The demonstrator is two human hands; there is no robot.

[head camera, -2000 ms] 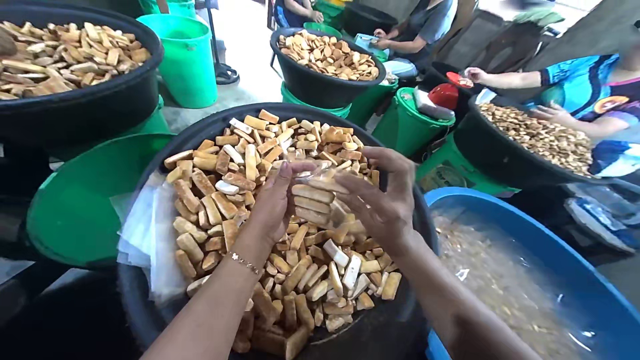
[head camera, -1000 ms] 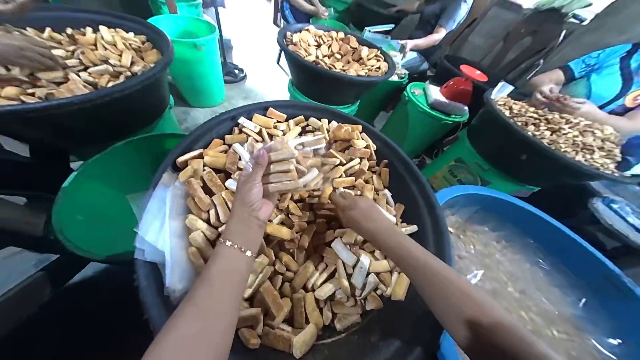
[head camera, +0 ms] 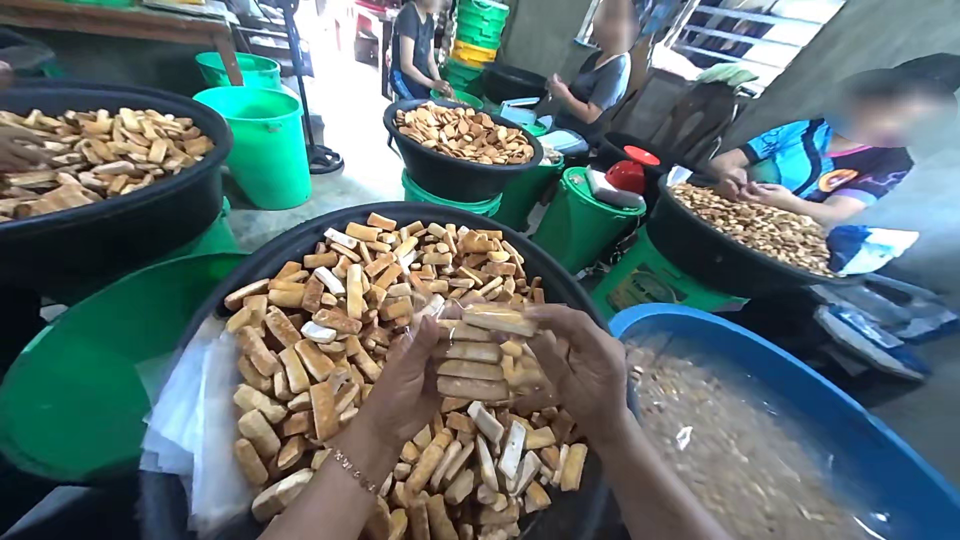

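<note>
My left hand [head camera: 405, 379] holds a clear plastic bag [head camera: 469, 367] with several biscuit sticks lying in a stack inside it. On its right side, my right hand [head camera: 581, 356] has its fingers at the bag's upper edge, against a biscuit stick [head camera: 499, 319] at the top of the stack. Whether that stick is wholly inside the bag, I cannot tell. Both hands are above a wide black basin [head camera: 330, 217] heaped with loose rectangular biscuit sticks [head camera: 322, 409], some browned and some whitish. A pile of clear plastic bags [head camera: 214, 427] hangs over the basin's left rim.
A blue tub [head camera: 750, 345] of small packed goods stands at the right, a green basin [head camera: 82, 382] at the left. Other black basins [head camera: 187, 191] of biscuits surround mine. Behind are a green bucket [head camera: 262, 150] and a lidded green bucket [head camera: 585, 217]. Co-workers [head camera: 817, 165] sit at the right and back.
My right hand has come up from the loose biscuits to the bag in my left hand. The view has tilted up, showing more of the room.
</note>
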